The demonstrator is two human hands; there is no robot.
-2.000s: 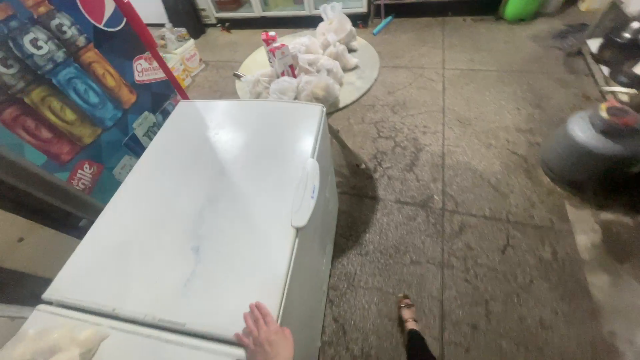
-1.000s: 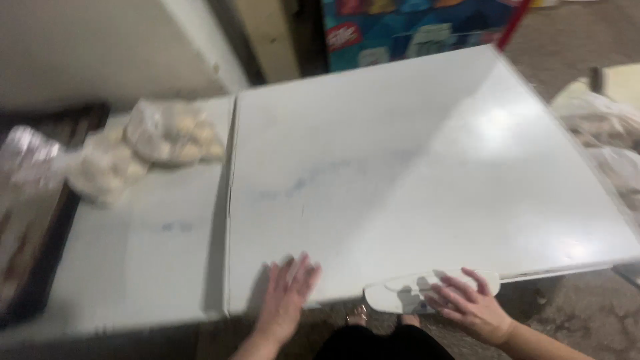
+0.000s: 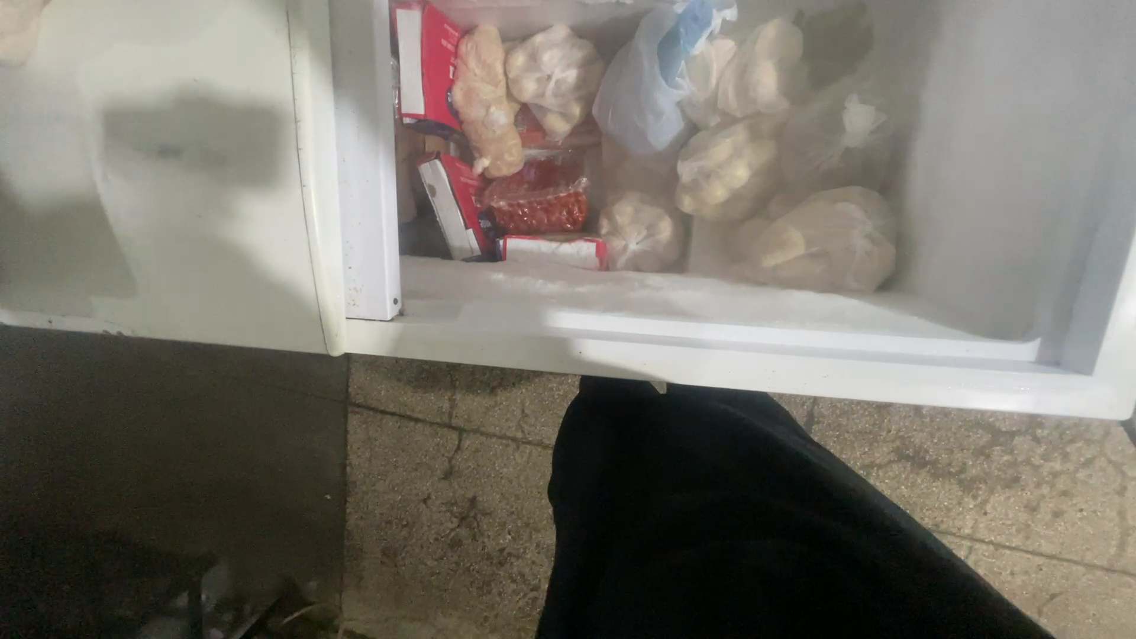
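Observation:
Neither my left hand nor my right hand shows in the head view. Below me the chest freezer stands with its lid up, though the lid itself is out of view. Inside lie several clear plastic bags of pale pieces, such as a knotted bag and a larger bag at the right. A bluish plastic bag lies among them. Toward the left are red and white boxes, a pack of red food and a long bag of tan food. Mist veils the right part.
A closed white lid section adjoins the opening on the left. Frost lines the freezer's near inner wall. My dark-clothed leg is close to the freezer's front, above a cracked floor. Dark objects lie at the lower left.
The freezer lid, closed under both hands one second ago, is now raised and the contents show. Both hands have left the view. The view has swung down toward the freezer's front.

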